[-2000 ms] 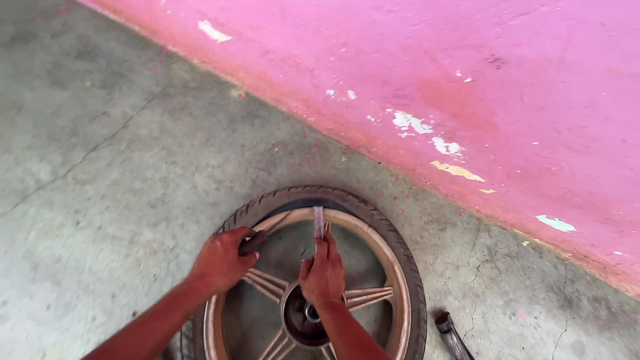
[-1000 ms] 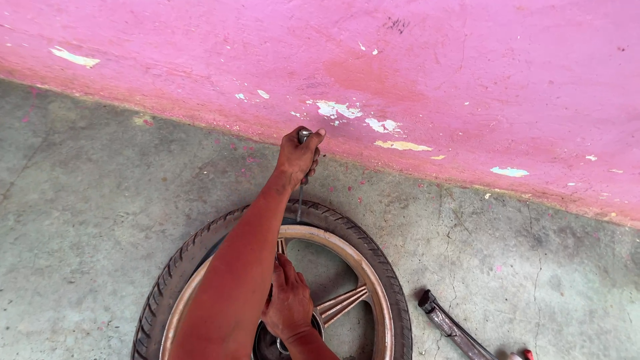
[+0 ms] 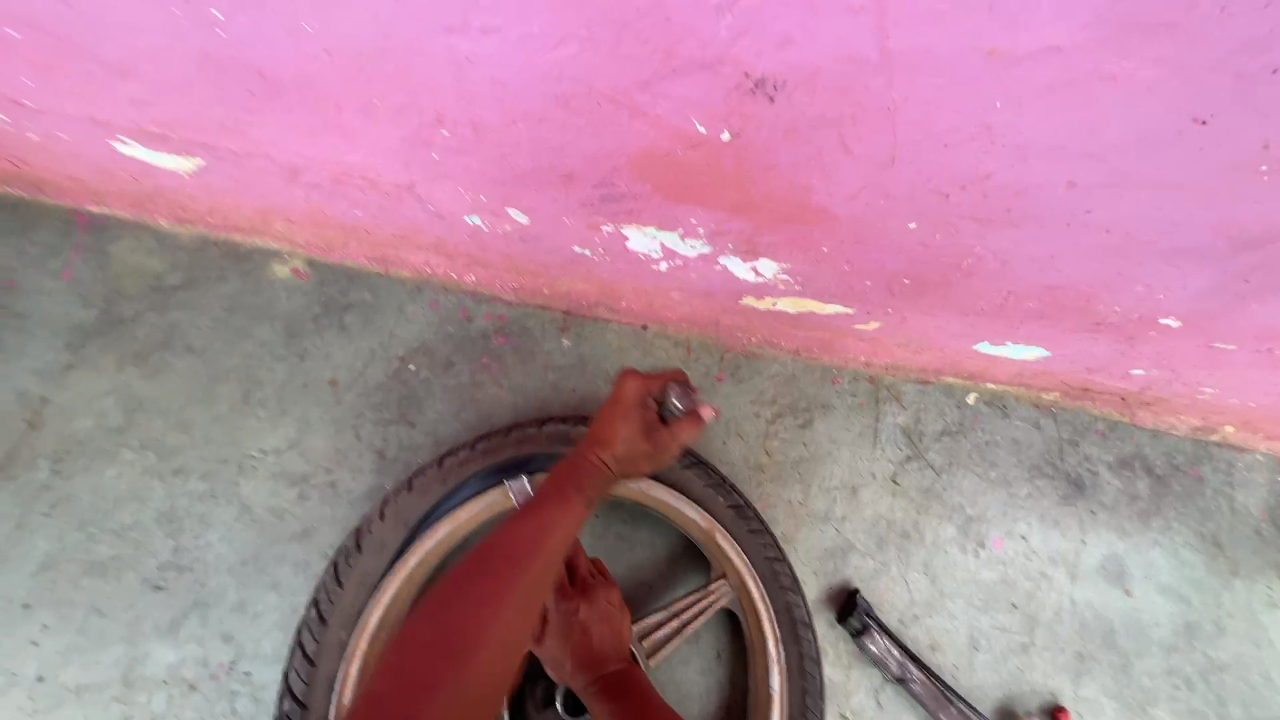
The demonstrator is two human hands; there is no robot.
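Note:
A spoked wheel rim with a black rubber tyre lies flat on the floor. My left hand is closed around the handle of a tool above the tyre's upper right part; the tool's far end is hidden. My left forearm crosses over my right hand, which is low over the spokes near the hub. Its fingers are partly hidden, and what they hold cannot be made out. A flat metal piece sits over the rim's upper edge, beside a dark blue-black strip between tyre and rim.
A pink wall with peeling paint runs along the far side of the concrete floor. Right of the wheel lies a long dark object, with a small red-tipped thing near it at the bottom edge.
My left hand, at the tyre's left inner edge two seconds ago, has crossed over my right arm and rises above the tyre with the tool. My right hand is lower, nearer the hub. The view has shifted.

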